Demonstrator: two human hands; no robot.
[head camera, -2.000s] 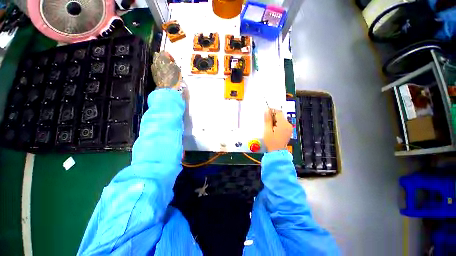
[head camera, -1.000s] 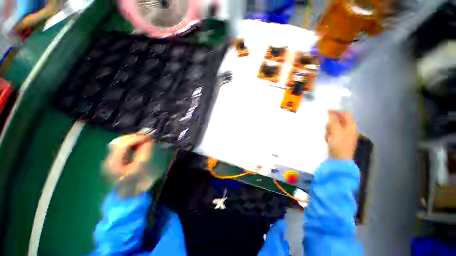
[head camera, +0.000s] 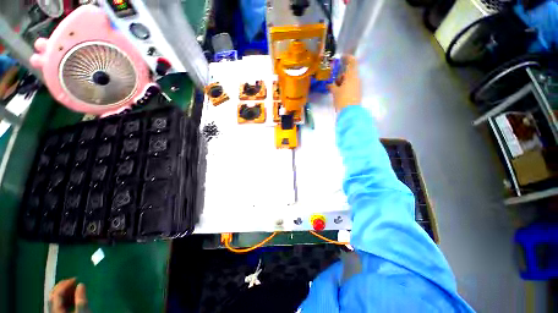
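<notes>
My right hand (head camera: 347, 84) is at the blue bin (head camera: 325, 76) at the base's right rear. A small dark shape shows by its fingers; whether it is held is unclear. My left hand (head camera: 68, 296) is low at the far left, cut off by the bottom edge; its fingers point up. Orange fixtures (head camera: 251, 113) with dark round centres stand on the white base (head camera: 248, 177). The front orange block (head camera: 286, 138) has a black part (head camera: 287, 121) at its rear end. The orange press head (head camera: 297, 70) hides much of the right-hand fixtures.
A stacked black blister tray (head camera: 154, 194) stands left of the base. Small black parts (head camera: 210, 131) lie on the base's left. A pink fan (head camera: 101, 77) stands behind the tray. A red emergency stop (head camera: 318, 224) is on the front edge. A second black tray (head camera: 422, 183) is at right.
My right hand has moved from the base's front right to the blue bin. My left hand has moved from the base to the lower left. The view has shifted, showing more of the press.
</notes>
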